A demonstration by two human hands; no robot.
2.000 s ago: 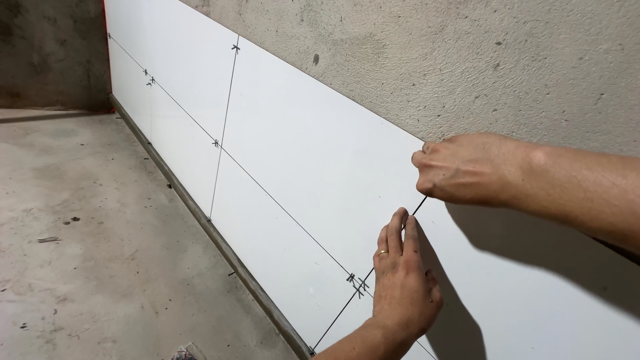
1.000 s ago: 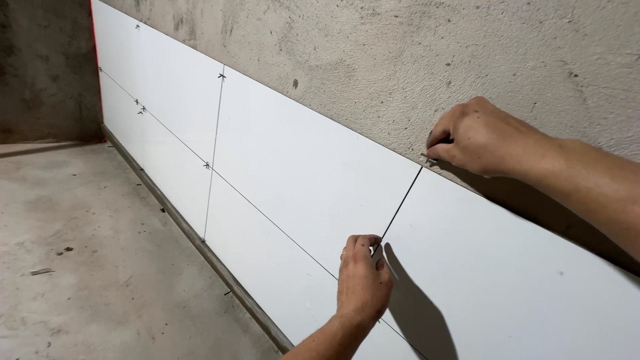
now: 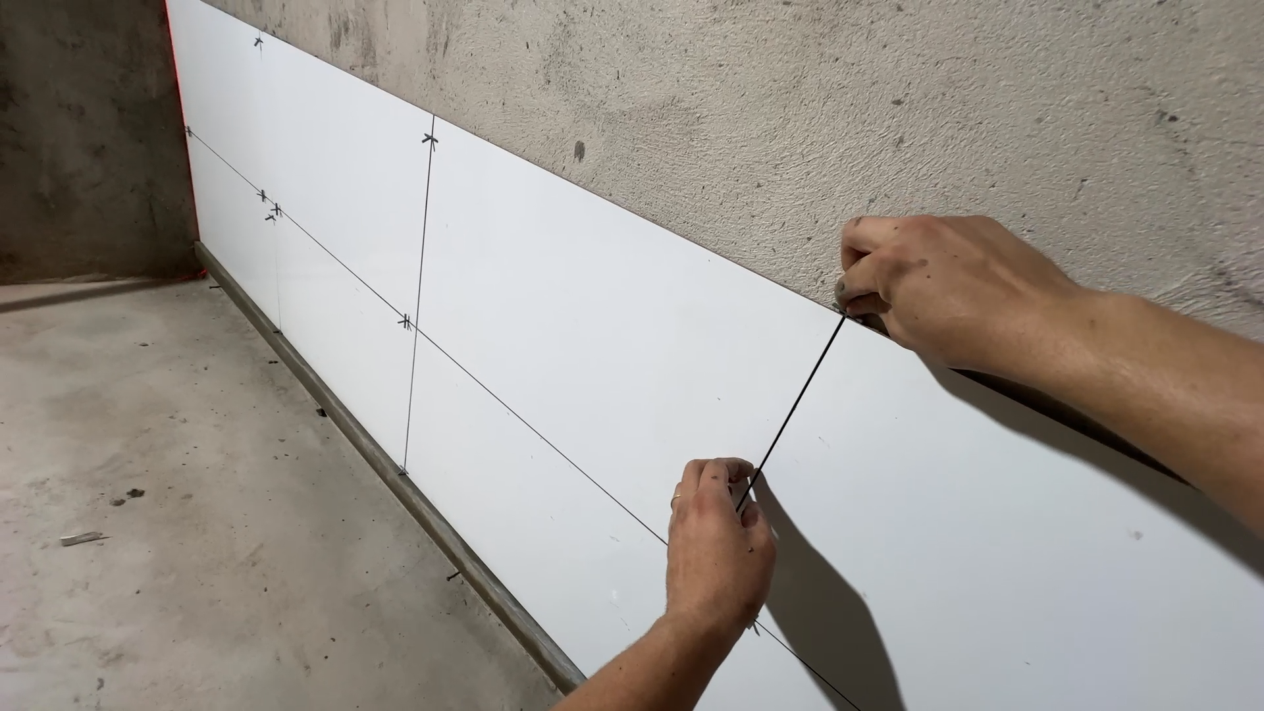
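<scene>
White wall tiles (image 3: 592,336) stand in two rows against the wall, with thin dark joints between them. My right hand (image 3: 948,286) is at the tiles' top edge, its fingertips pinching a small thin piece (image 3: 847,314), mostly hidden, at the upper end of a dark upright joint (image 3: 800,397). Lower on this joint rests my left hand (image 3: 721,543), thumb and fingers curled around the line; whether anything is between them cannot be told. Small dark tile spacers stick out of other joints, one near the top edge (image 3: 430,139) and one at a crossing (image 3: 405,322).
Rough plastered wall (image 3: 691,118) rises above the tiles. A long narrow strip (image 3: 395,459) runs along their foot. Small debris (image 3: 82,539) lies on the concrete floor (image 3: 197,474). A red line marks the far corner.
My left hand has gone from lying against the tile with extended fingers to curling its fingers at the joint. My right hand's fist has given way to a fingertip pinch at the top edge.
</scene>
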